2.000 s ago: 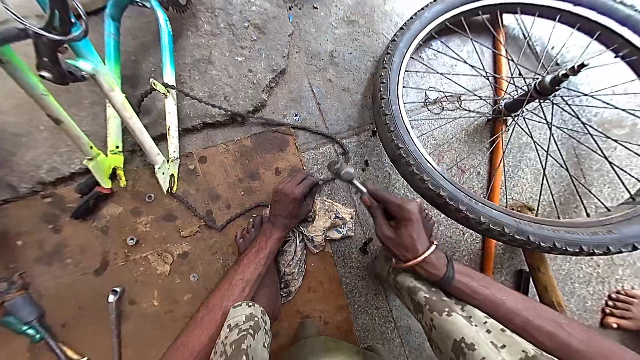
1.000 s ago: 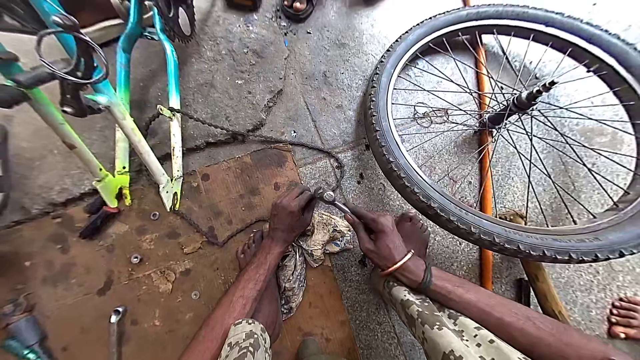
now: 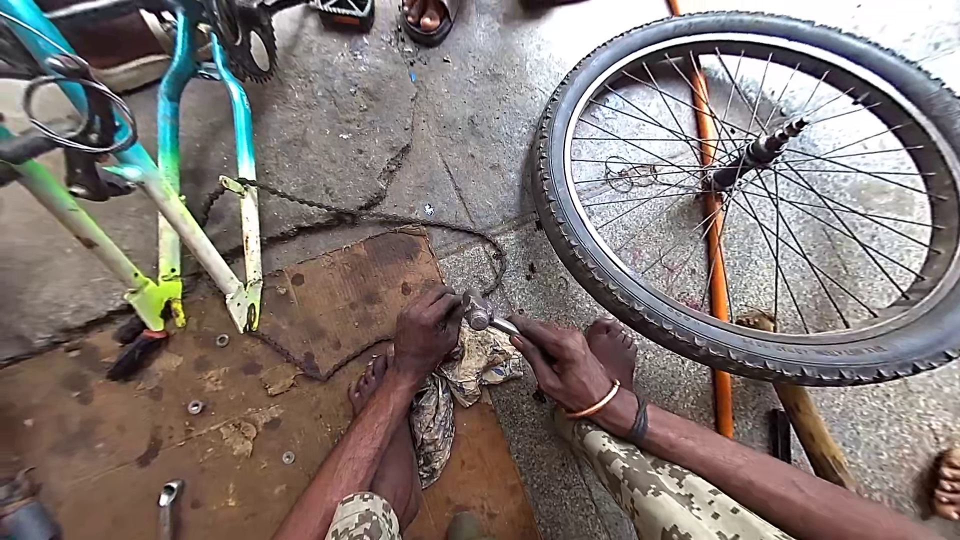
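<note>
My right hand [image 3: 562, 360] grips the metal handle of a small hammer [image 3: 477, 309], whose head is beside the fingers of my left hand [image 3: 427, 330]. My left fingers are closed at the bicycle chain [image 3: 499, 259]; exactly what they pinch is hidden. From there the chain loops over the floor to the rear end of a blue, white and green bicycle frame [image 3: 250, 232], and its lower run lies on the cardboard [image 3: 352, 277]. A crumpled, stained cloth [image 3: 433, 427] lies beneath my hands, between my feet.
A bicycle wheel with its tyre [image 3: 570, 247] lies at the right, over an orange pole [image 3: 718, 300] and near a wooden handle [image 3: 810, 435]. A wrench [image 3: 169, 495] and several nuts [image 3: 196, 407] rest on the cardboard at the left. Other people's feet show at the top and right edge.
The hammer head has come close to my left fingers, and my right hand has shifted with it. My left hand stays at about the same place. The view has shifted slightly.
</note>
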